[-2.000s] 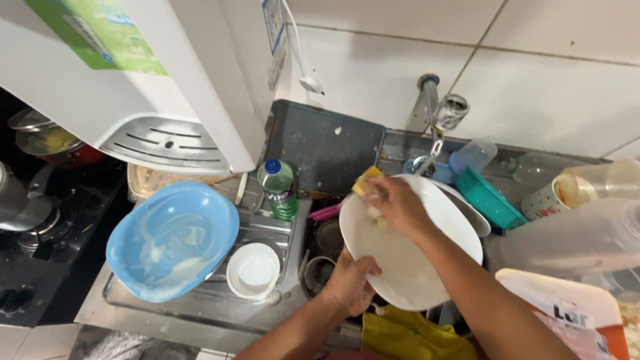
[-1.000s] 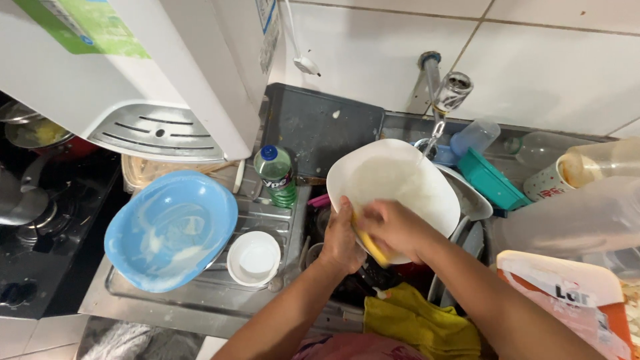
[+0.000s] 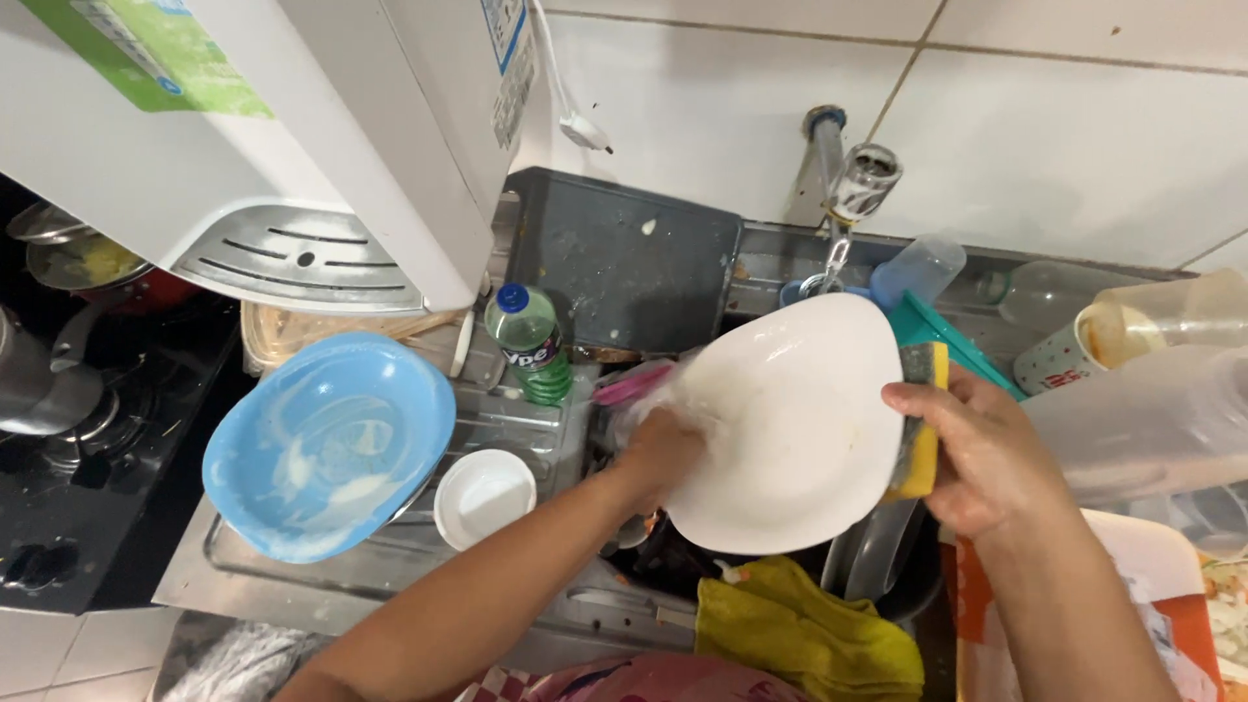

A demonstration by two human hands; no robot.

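Note:
A white, rounded-square plate (image 3: 790,429) is tilted over the sink, between my two hands. My left hand (image 3: 665,456) is at its left edge, blurred, with part of the fingers hidden. At the right rim, my right hand (image 3: 975,439) holds a yellow and grey sponge (image 3: 918,419) against the plate, thumb on the rim. The metal faucet (image 3: 863,185) is above and behind the plate. A blue plastic basin (image 3: 331,444) with whitish suds and a small white bowl (image 3: 485,499) sit on the steel drainboard (image 3: 283,575) to the left.
A green detergent bottle (image 3: 531,346) stands before a dark cutting board (image 3: 629,263). The yellow-green cloth (image 3: 809,624) hangs at the sink's front. Plastic cups and containers (image 3: 1150,419) crowd the right. A white water dispenser (image 3: 322,127) stands at the upper left, above a black stove (image 3: 88,497).
My right hand has moved with the sponge from the plate's lower edge to its right rim. The plate is turned and sits lower, with my left hand at its left edge.

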